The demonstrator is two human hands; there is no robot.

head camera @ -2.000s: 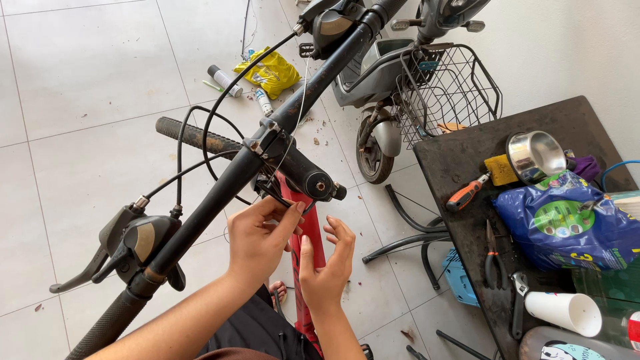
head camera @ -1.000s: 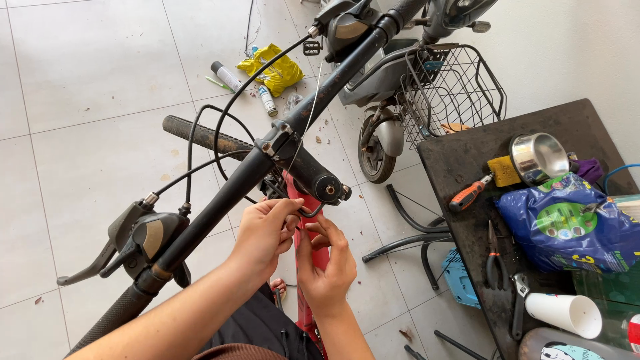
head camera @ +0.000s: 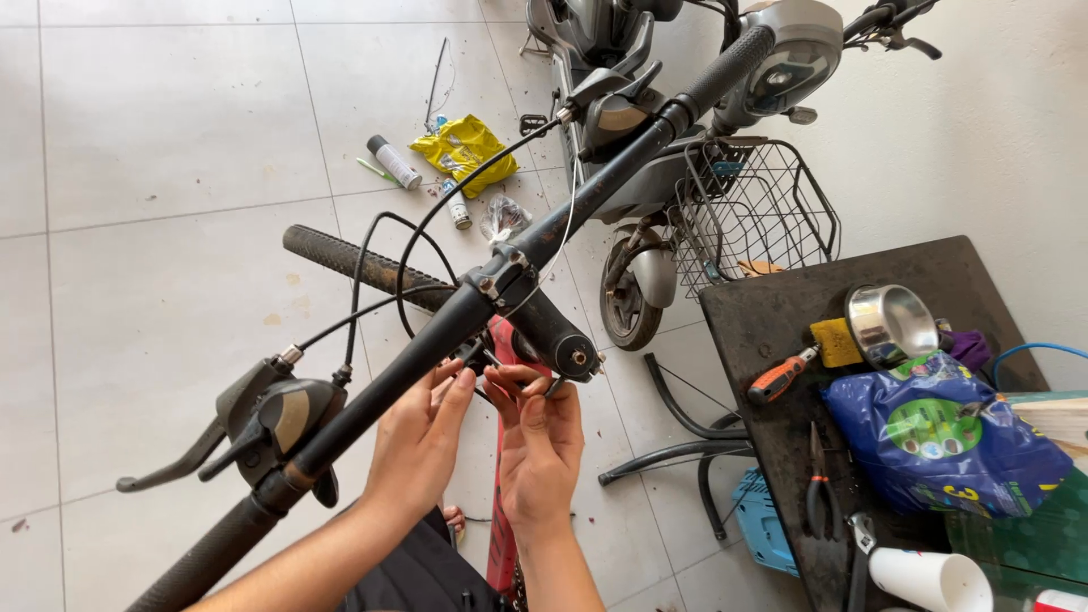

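A bicycle's black handlebar (head camera: pixel 387 378) crosses the view diagonally, clamped by a black stem (head camera: pixel 548 327) above a red frame (head camera: pixel 501 544). Just below the stem, my right hand (head camera: pixel 540 450) pinches a thin dark cable or housing piece between thumb and fingers. My left hand (head camera: pixel 425 433) is beside it, its fingertips near the same dark piece; whether they grip anything is unclear. Black cable housings (head camera: pixel 406 280) loop from the brake lever and shifter unit (head camera: pixel 276 421). A thin bare pale cable (head camera: pixel 571 212) runs down from the far shifter (head camera: pixel 616 119) to the stem.
At right, a black table (head camera: pixel 765 314) bears pliers (head camera: pixel 820 489), a screwdriver (head camera: pixel 782 376), a metal bowl (head camera: pixel 892 323), a blue plastic package (head camera: pixel 943 433) and a paper cup (head camera: pixel 931 580). A scooter with a wire basket (head camera: pixel 756 208) stands beyond. Spray can (head camera: pixel 393 161) and yellow bag (head camera: pixel 467 153) lie on the tiled floor.
My hands were closer together a second ago; my left hand's fingertips are now apart from my right hand's. My right hand's fingers have curled in since two seconds ago.
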